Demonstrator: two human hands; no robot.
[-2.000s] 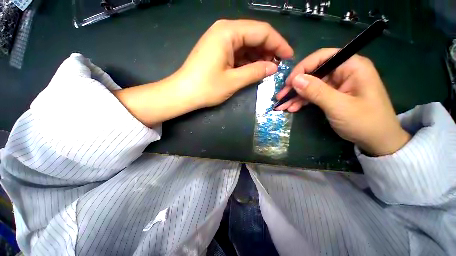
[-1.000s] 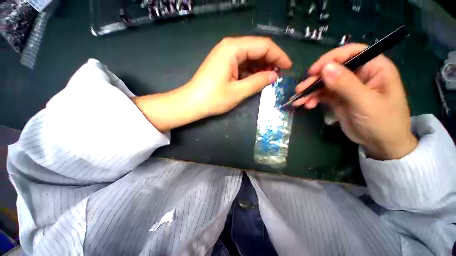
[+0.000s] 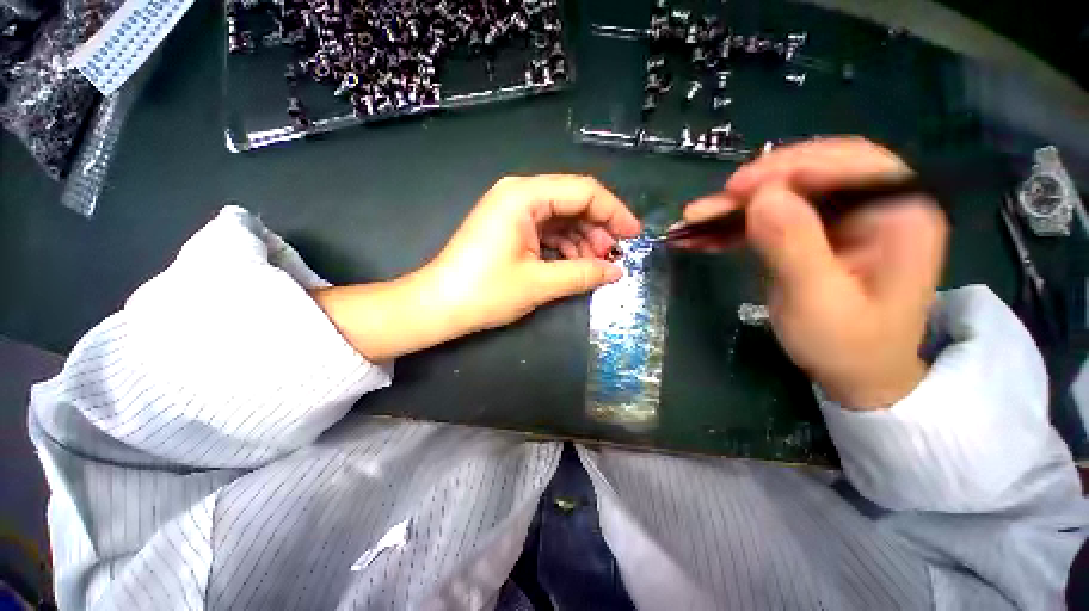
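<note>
My left hand (image 3: 508, 257) pinches a small dark metal part (image 3: 615, 253) between thumb and fingertips, just at the upper end of the strip. My right hand (image 3: 836, 257), blurred, holds slim black tweezers (image 3: 728, 224); their tip points left and is close to the part, and I cannot tell if it touches. The narrow shiny strip of tiny pieces (image 3: 625, 346), white and blue with a yellowish lower end, lies upright on the dark green mat (image 3: 502, 376) below my left fingertips.
A clear left tray (image 3: 257, 134) holds a heap of metal parts. A clear right tray (image 3: 609, 135) holds spaced parts. A parts bag (image 3: 48, 113) and printed label (image 3: 131, 42) lie far left. A wristwatch (image 3: 1045, 197) and dark scissors or pliers (image 3: 1025, 257) lie far right.
The view has shifted, showing more of the trays and the watch. The tweezers' tip has moved from the strip's middle up to the part at my left fingertips.
</note>
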